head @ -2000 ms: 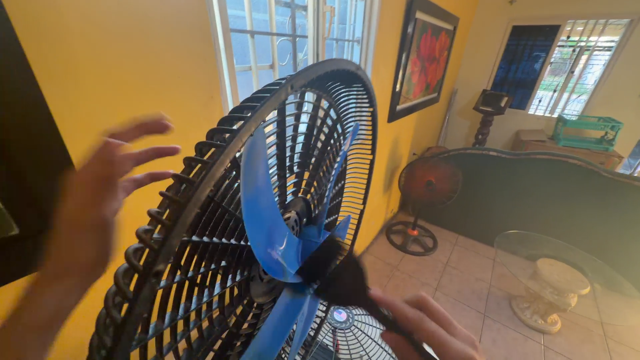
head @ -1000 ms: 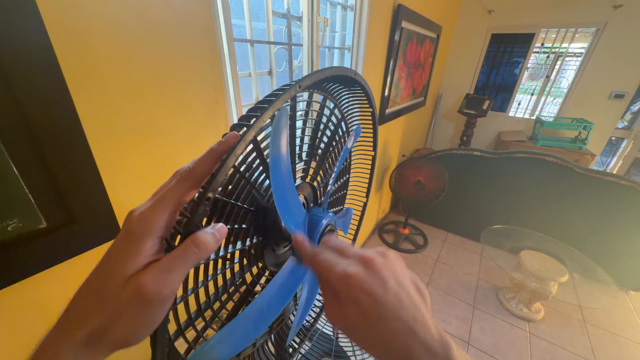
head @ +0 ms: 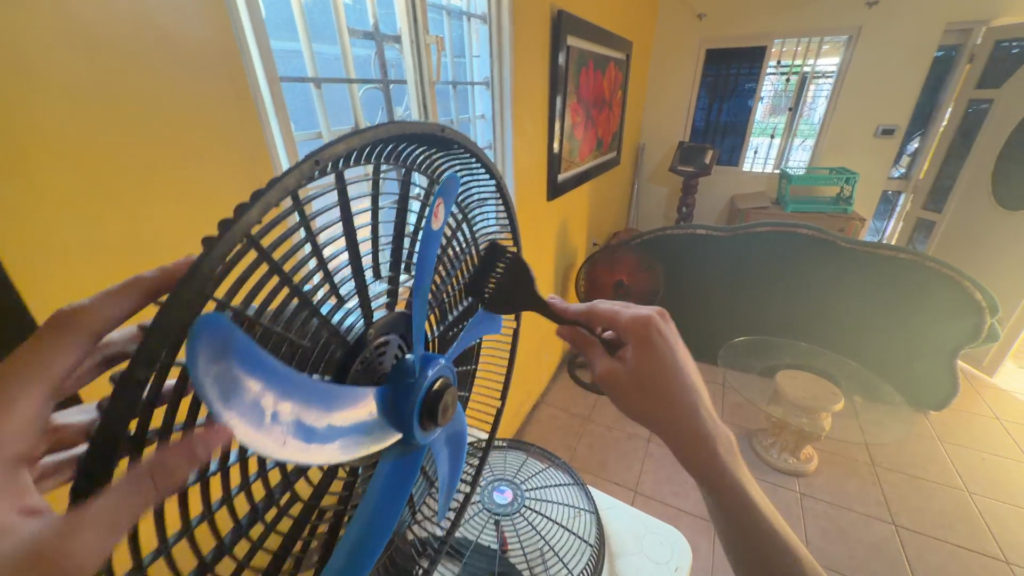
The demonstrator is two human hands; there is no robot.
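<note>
A black fan's rear grille (head: 360, 144) stands upright, its front uncovered, with blue plastic fan blades (head: 296, 400) around a hub with a dark centre (head: 438, 406). My left hand (head: 88, 416) grips the grille's rim at the left, fingers behind and thumb in front, near the tip of one blade. My right hand (head: 640, 360) holds the thin handle of a black flat brush (head: 508, 280). The brush's bristles are at the right inner side of the grille, above a short-looking blade; whether they touch the bars I cannot tell.
Below lies a round fan grille (head: 544, 512) with a centre badge, on a white surface (head: 648, 536). A barred window (head: 344, 72) and framed flower picture (head: 592, 112) are on the yellow wall. Beyond stand another fan (head: 620, 276), a dark green sofa (head: 800, 296) and a glass-topped table (head: 808, 392).
The blades have turned. My right hand and the brush have moved from near the hub to the grille's right side. My left hand, off the rim two seconds ago, now grips it.
</note>
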